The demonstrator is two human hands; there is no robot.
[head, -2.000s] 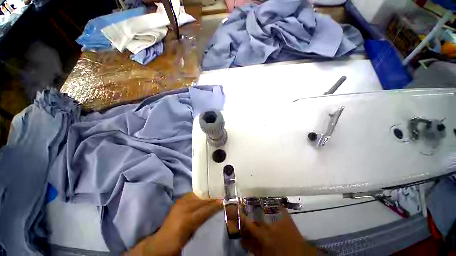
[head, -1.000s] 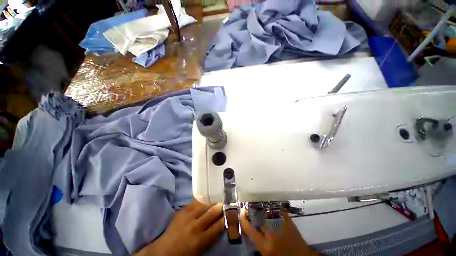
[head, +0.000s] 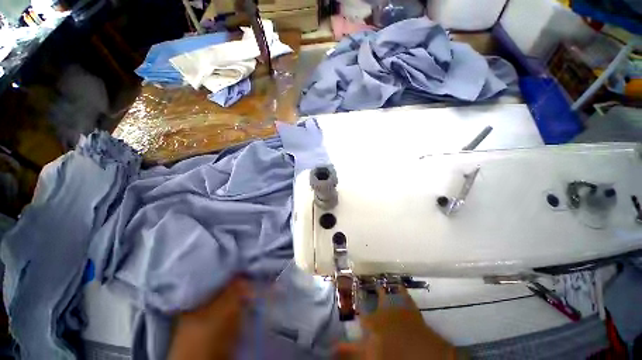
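A blue-grey garment piece (head: 204, 218) lies in loose folds left of the white sewing machine head (head: 450, 218). Part of the cloth reaches the needle area, below the shiny take-up lever cover (head: 345, 292). My left hand (head: 211, 323) is blurred at the bottom, on the lower edge of the cloth; its fingertips are unclear, so its grip cannot be told. My right hand (head: 394, 327) is right of the lever cover, fingers pointing up under the head beside the presser foot area; its grip cannot be told either. The needle is hidden.
A stack of cut panels (head: 56, 232) lies at the left table edge. A crumpled blue-grey heap (head: 415, 67) is behind the machine, beside a blue bin (head: 552, 109). White and blue folded cloths (head: 218, 63) lie on the brown board (head: 176, 126). Red-and-dark snips (head: 556, 301) are at right.
My left hand has moved left, away from the needle area, and the cloth there has shifted and bunched. My right hand stays near the presser foot. The view has shifted slightly.
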